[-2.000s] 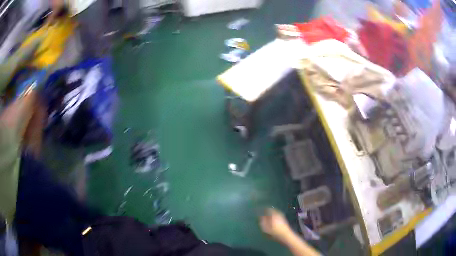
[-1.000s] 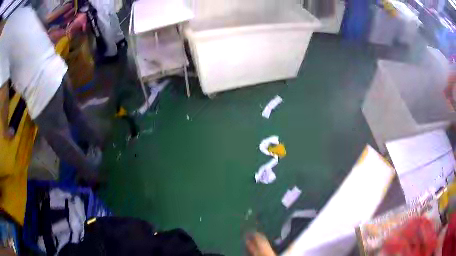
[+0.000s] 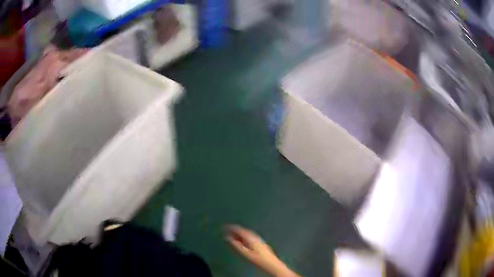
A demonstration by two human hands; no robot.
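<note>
My right hand (image 3: 246,242) is bare and blurred at the bottom centre, over the green floor (image 3: 227,162). Its fingers point up and left, and no held object can be made out. My left hand is not in view; dark clothing covers the lower left. A large white rolling bin (image 3: 116,178) stands at the left, tilted in the view, with its inside showing. Another large pale bin (image 3: 325,146) stands at the right, its inside greyish and blurred.
A white board or panel (image 3: 406,195) stands right of the right bin. A small white-topped piece (image 3: 357,264) is at the bottom right. A white scrap (image 3: 170,223) lies on the floor by the left bin. Pink fabric (image 3: 43,84) is at the upper left. A blue object (image 3: 214,21) stands at the top.
The view has moved forward between the two bins; the left one is larger and nearer. The sewing table, blue basket and the other person are out of view. My right hand shows farther left.
</note>
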